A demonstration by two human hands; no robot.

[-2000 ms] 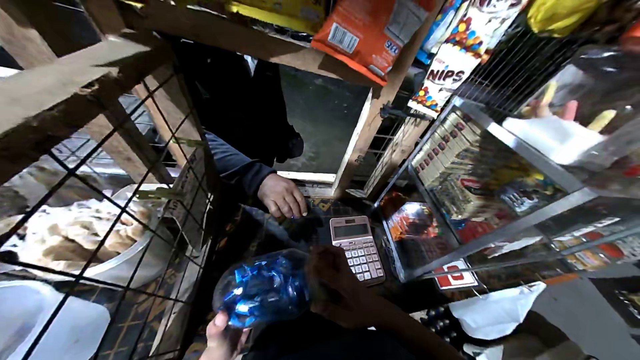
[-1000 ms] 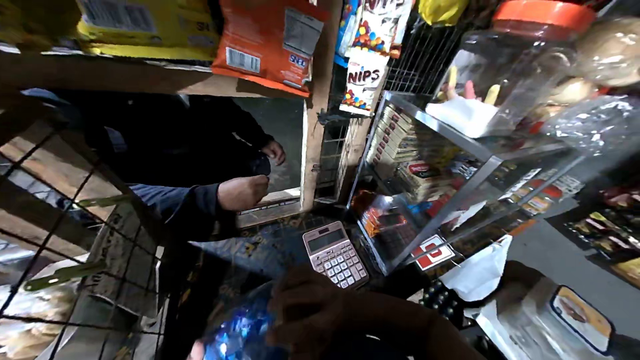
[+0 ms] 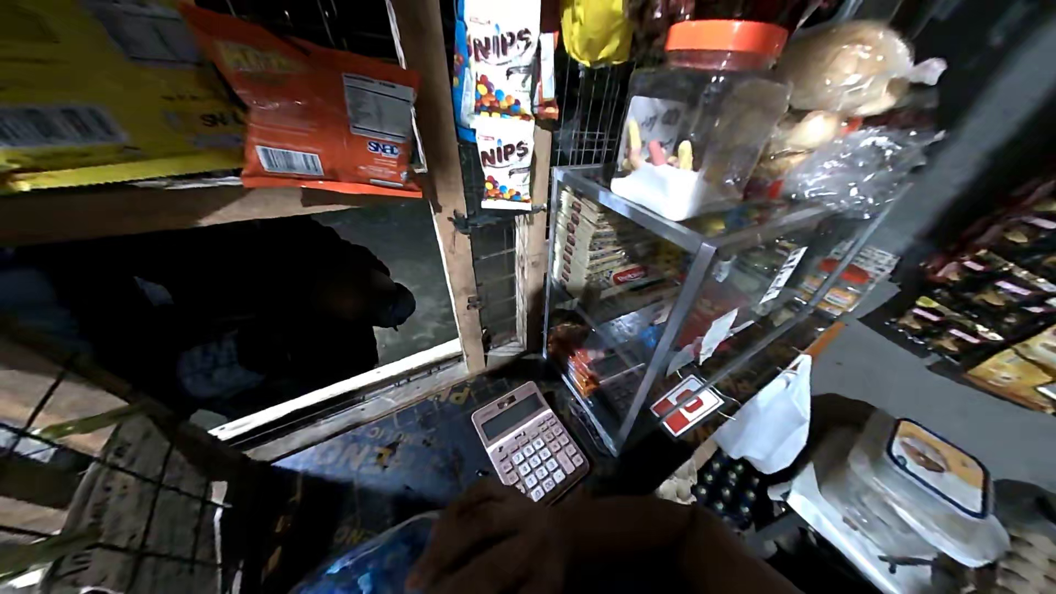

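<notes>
A clear container of blue-wrapped items (image 3: 371, 561) shows in part at the bottom edge. My right hand (image 3: 487, 536) is dark and lies against its right side or over its opening; the fingers are too shadowed to show whether they hold anything. My left hand is out of view. Just beyond my right hand, a pink calculator (image 3: 532, 441) lies on the dark printed counter covering (image 3: 371, 450). Beyond the wooden-framed opening, a person in dark clothes (image 3: 280, 305) stands in shadow.
A metal-framed glass case (image 3: 701, 264) stands right of the calculator, with an orange-lidded plastic jar (image 3: 709, 115) on top. Nips packets (image 3: 505, 161) and an orange snack bag (image 3: 330, 124) hang above the opening. Plastic tubs (image 3: 924, 478) are at lower right; wire mesh (image 3: 107, 470) is at left.
The other person's hand and sleeve have drawn back from the opening over the counter. My left hand, seen at the container two seconds ago, has left view. The container sits lower in view.
</notes>
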